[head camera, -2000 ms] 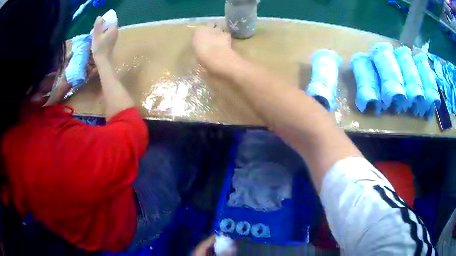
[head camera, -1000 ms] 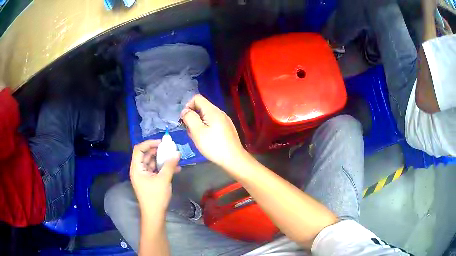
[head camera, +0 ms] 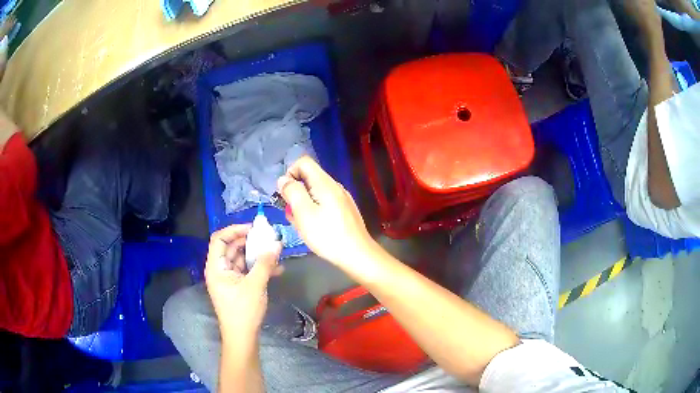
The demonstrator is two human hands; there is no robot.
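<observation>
My left hand (head camera: 239,269) holds a white glue bottle (head camera: 262,244) upright, its thin blue tip (head camera: 260,209) pointing up. My right hand (head camera: 318,211) pinches a small dark and red item (head camera: 287,206), possibly a lighter, close beside the tip. Fingers hide most of this item. Below both hands is a blue tray (head camera: 338,127) with a crumpled grey-white cloth (head camera: 265,146). Small light blue toothed pieces (head camera: 288,236) show at the tray's near edge, partly hidden by my hands.
A red stool (head camera: 460,142) stands right of the tray, another red stool (head camera: 368,338) between my legs. The tan table edge (head camera: 115,61) curves across the upper left. A person in red sits left, a person in white right, near blue stools. Yellow-black tape (head camera: 595,284) marks the floor.
Two seconds ago the view showed the table, with my right hand beside the grey jar. Now the view is down and that hand is beside the bottle tip. Over the last second both hands barely moved.
</observation>
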